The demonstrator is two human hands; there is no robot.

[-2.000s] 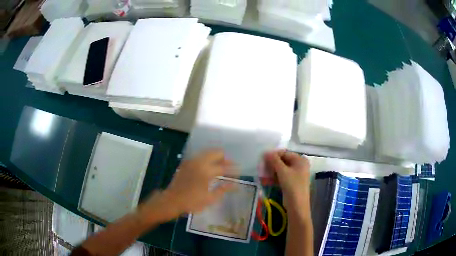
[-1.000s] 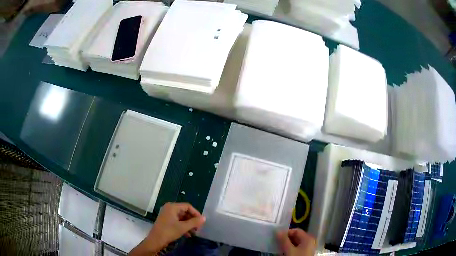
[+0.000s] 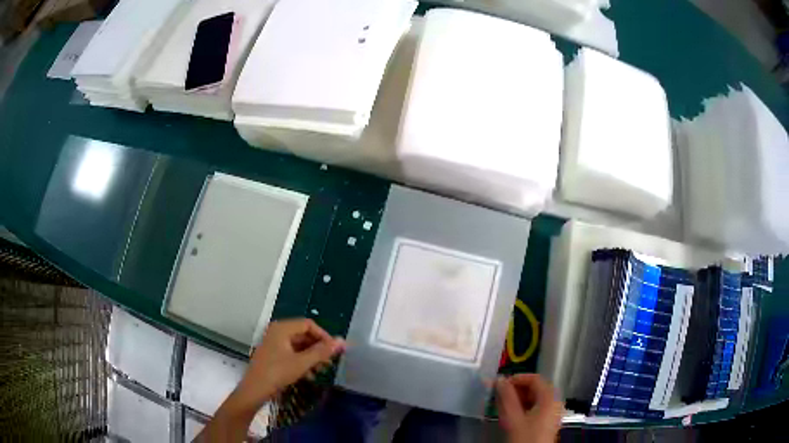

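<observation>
A translucent greyish sheet [image 3: 368, 303], which looks like EVA film, lies flat on the table in front of me. A pale square template [image 3: 441, 303] shows through it. My left hand [image 3: 303, 353] is at the sheet's lower left edge, thumb and forefinger together at the edge. My right hand [image 3: 526, 402] is at the lower right corner, fingertips on the edge. Yellow and red loops [image 3: 522, 332], possibly scissors, lie partly beside the sheet's right edge.
White film piles [image 3: 484, 104] stand behind. Fanned blue cell stacks [image 3: 644, 337] are at right on a foam pad. A pale sheet pile [image 3: 238, 251] and glossy clear plate [image 3: 86, 208] lie left. A phone [image 3: 211, 52] rests on a pile. A mesh rack [image 3: 138, 346] holds white packs below left.
The frosted sheet has come down from the centre pile area to lie over the template. Over the last second both hands stay near its lower corners while the whole view shifts slightly.
</observation>
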